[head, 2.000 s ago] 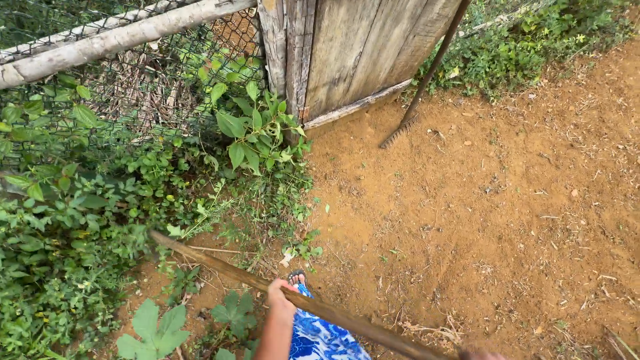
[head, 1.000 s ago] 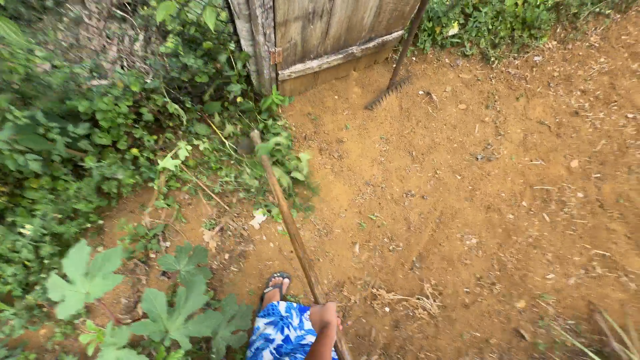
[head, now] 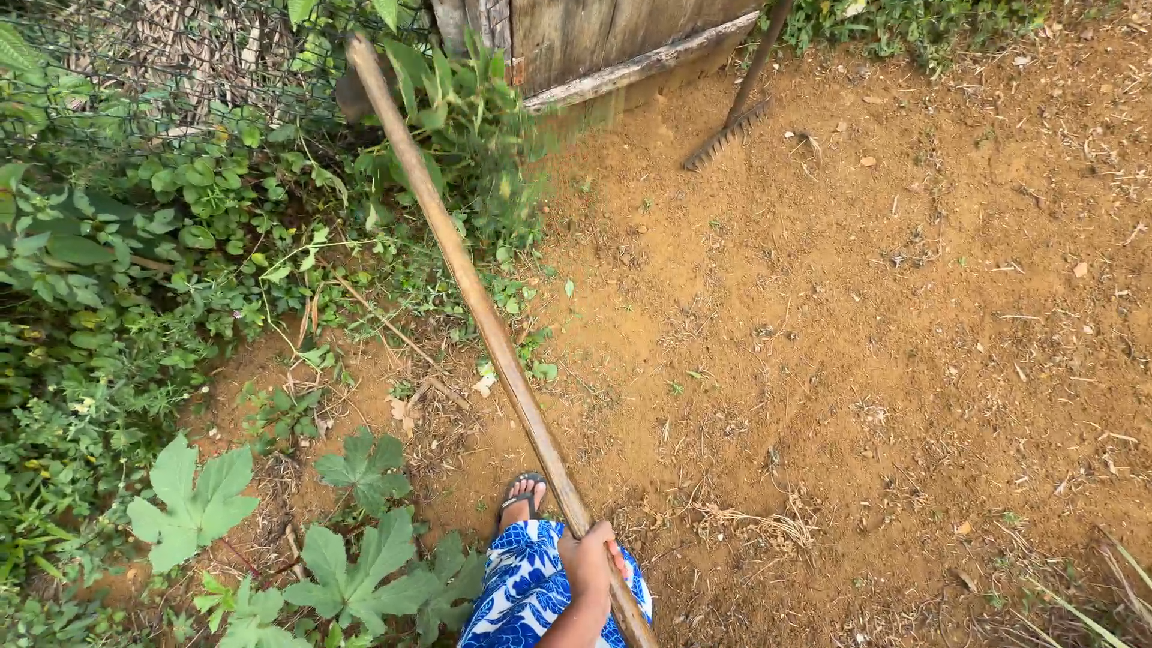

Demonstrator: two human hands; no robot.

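My left hand (head: 589, 558) is closed around the lower part of a long wooden tool handle (head: 490, 324), above blue-and-white patterned clothing (head: 531, 585). The handle slants up and left to a dark metal head (head: 355, 94), which looks like a hoe blade, among leaves near the fence. Leafy stems (head: 495, 162) beside it are blurred. My right hand is out of view, and so is the handle's lower end. One foot in a flip-flop (head: 524, 493) stands on the soil left of the handle.
A metal garden rake (head: 727, 137) stands teeth down by a weathered wooden gate (head: 621, 40). Wire mesh fencing (head: 207, 54) and dense weeds line the left. Broad-leaved plants (head: 355, 576) grow near the foot. Dry soil (head: 855, 315) with scattered twigs spreads rightward.
The tool's far end has swung up from low among the weeds toward the fence and gate. A hand at the lower right edge two seconds ago is out of view now.
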